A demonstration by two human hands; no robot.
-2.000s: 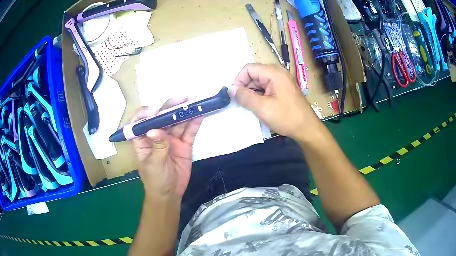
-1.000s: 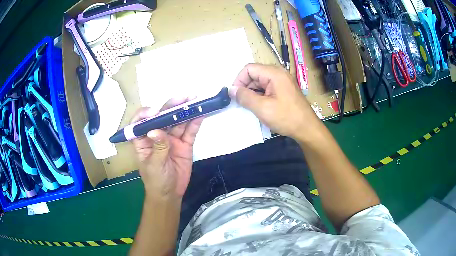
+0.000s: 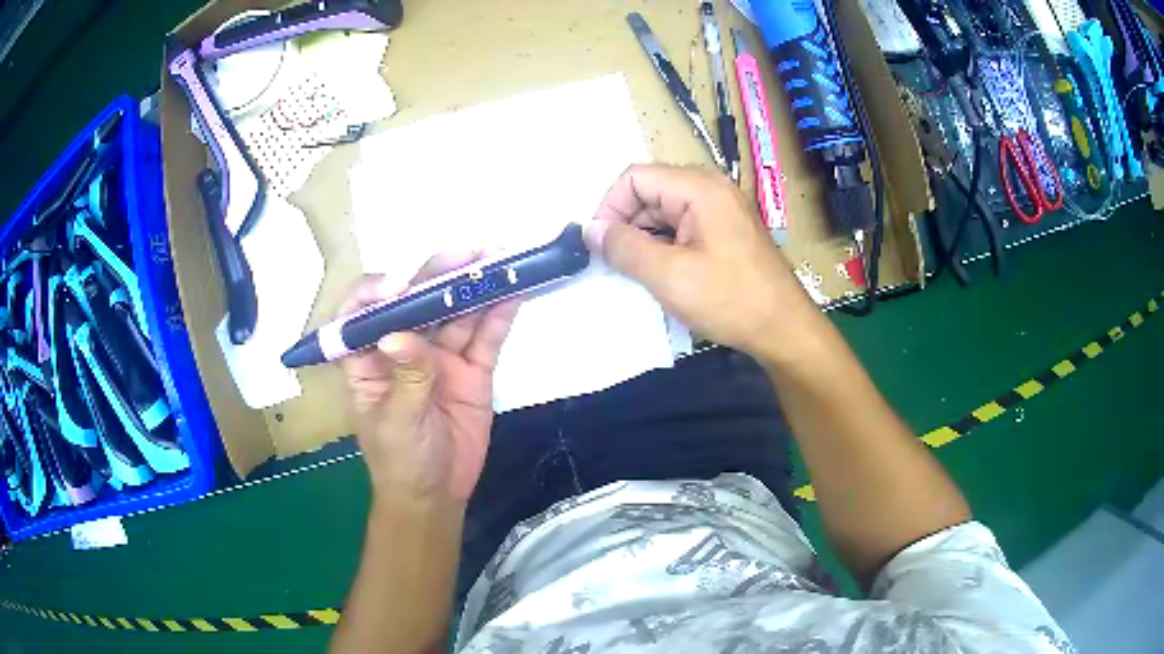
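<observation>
A slim black pen, likely a 3D printing pen (image 3: pixel 440 299), with a pale pink side and a dark tapered tip, is held over the tray. Its tip points left; small buttons and a lit display face up. My left hand (image 3: pixel 421 396) holds it from below, thumb on the near side, fingers behind it. My right hand (image 3: pixel 683 243) is at the pen's rear end, thumb and forefinger pinched together there. What they pinch is too small to tell. White paper (image 3: pixel 498 166) lies under the pen.
Cardboard tray (image 3: pixel 511 38) holds tweezers (image 3: pixel 673 74), a pink knife (image 3: pixel 761 141), a blue electric screwdriver (image 3: pixel 817 90) on the right and curved housing pieces (image 3: pixel 227 256) on the left. A blue bin (image 3: pixel 164 307) of pens stands left. Red scissors (image 3: pixel 1029 176) lie right, outside the tray.
The display on the pen looks different between frames. The hands and the pen have hardly moved.
</observation>
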